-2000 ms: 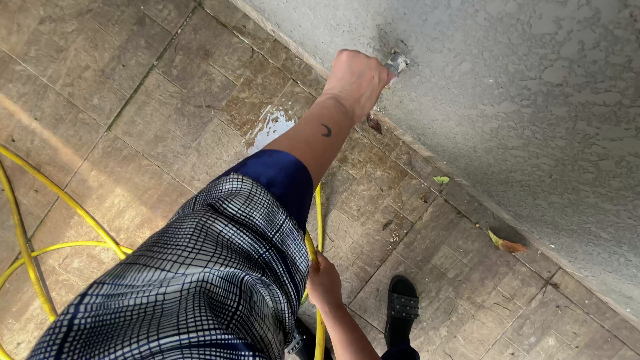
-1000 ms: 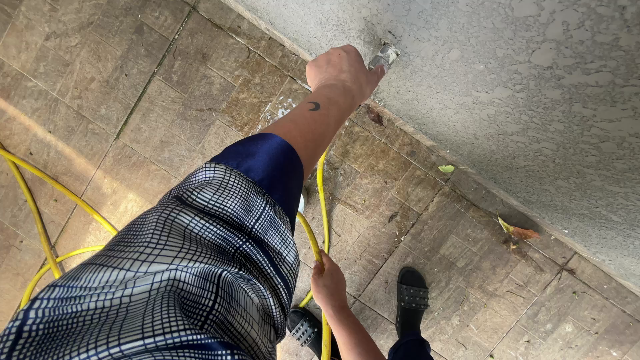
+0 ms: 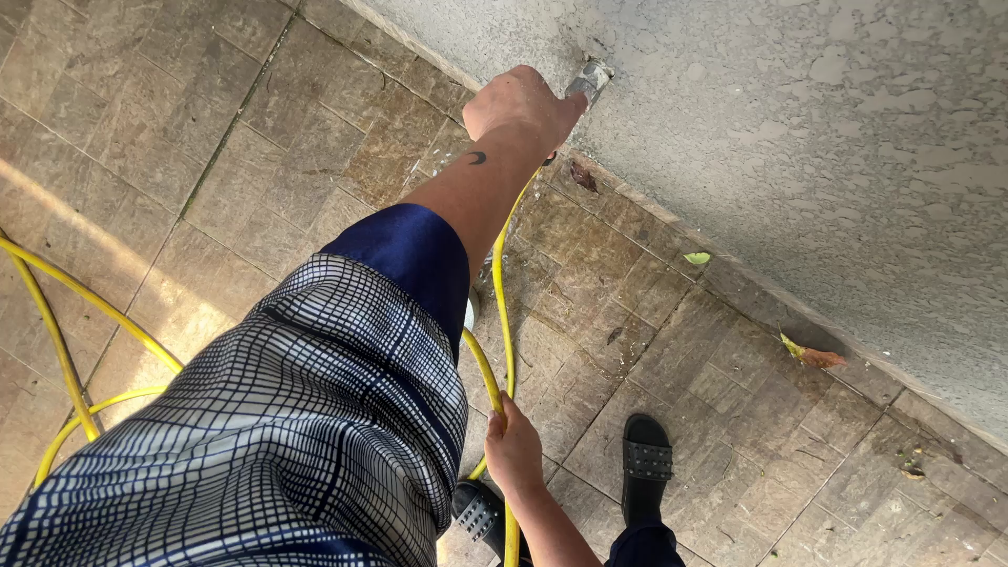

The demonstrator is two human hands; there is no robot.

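Observation:
From the grey textured wall (image 3: 787,142) a short metal pipe fitting (image 3: 589,82) sticks out at the top centre. My left hand (image 3: 516,106) is closed around its outer end, hiding what lies under the palm. A small dark piece shows below the wrist, where a yellow hose (image 3: 500,276) runs up behind the hand; the join is hidden. Lower down, my right hand (image 3: 512,449) grips a length of the same yellow hose, with another stretch of hose passing right behind it. My plaid sleeve with a blue cuff covers much of the lower left.
Loops of yellow hose (image 3: 90,295) lie on the tiled floor (image 3: 732,465) at the left. Part of a white round object (image 3: 471,309) shows beside the cuff. Fallen leaves (image 3: 811,352) lie along the wall's base. My studded black sandals (image 3: 647,465) stand at the bottom.
My left hand stays at the wall fitting and my right hand stays on the hose. More hose now shows below my left wrist, and the wet patch is more hidden by the arm.

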